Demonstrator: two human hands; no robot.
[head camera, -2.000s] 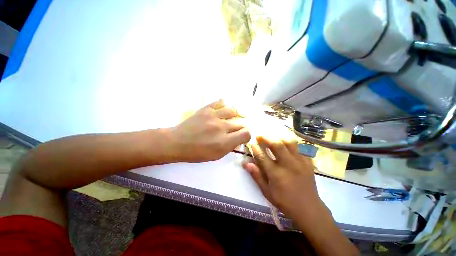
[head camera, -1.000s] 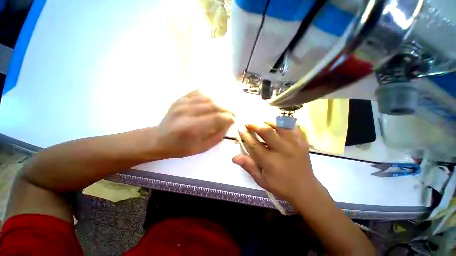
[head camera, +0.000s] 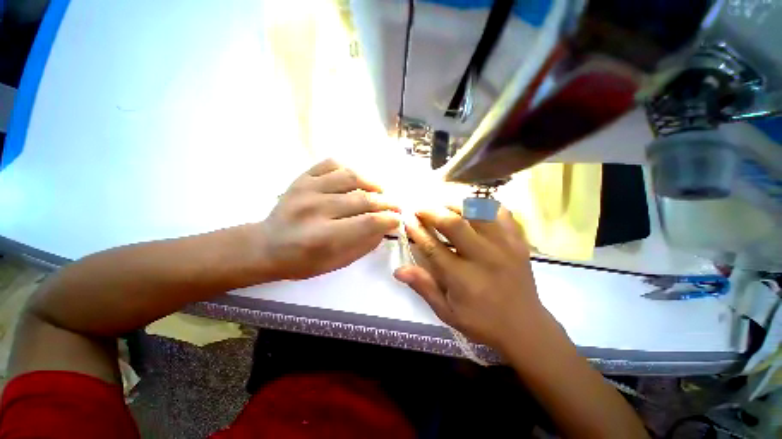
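Pale yellow cloth (head camera: 562, 206) lies under the sewing machine head (head camera: 480, 60); near the needle area it is washed out to white. My left hand (head camera: 330, 219) lies flat-fingered at the left of the needle area, fingertips in the glare. My right hand (head camera: 472, 274) lies just right of it, fingers bent, below the grey knob. A narrow whitish trim strip (head camera: 466, 345) runs from between my hands, under my right hand and over the table's front edge. The glare hides what my fingertips touch, the needle and the presser foot.
Blue-handled snips (head camera: 686, 286) lie on the table (head camera: 343, 300) at the right. A black flat object (head camera: 623, 206) lies beside the yellow cloth. Whitish fabric strips (head camera: 761, 343) hang at the right end. Yellow cloth (head camera: 201, 328) lies on the floor below the ruler-marked edge.
The view has shifted, so the machine head stands further left and looms closer. My hands have stayed close together at the needle area; my left hand's fingers look flatter than a second ago.
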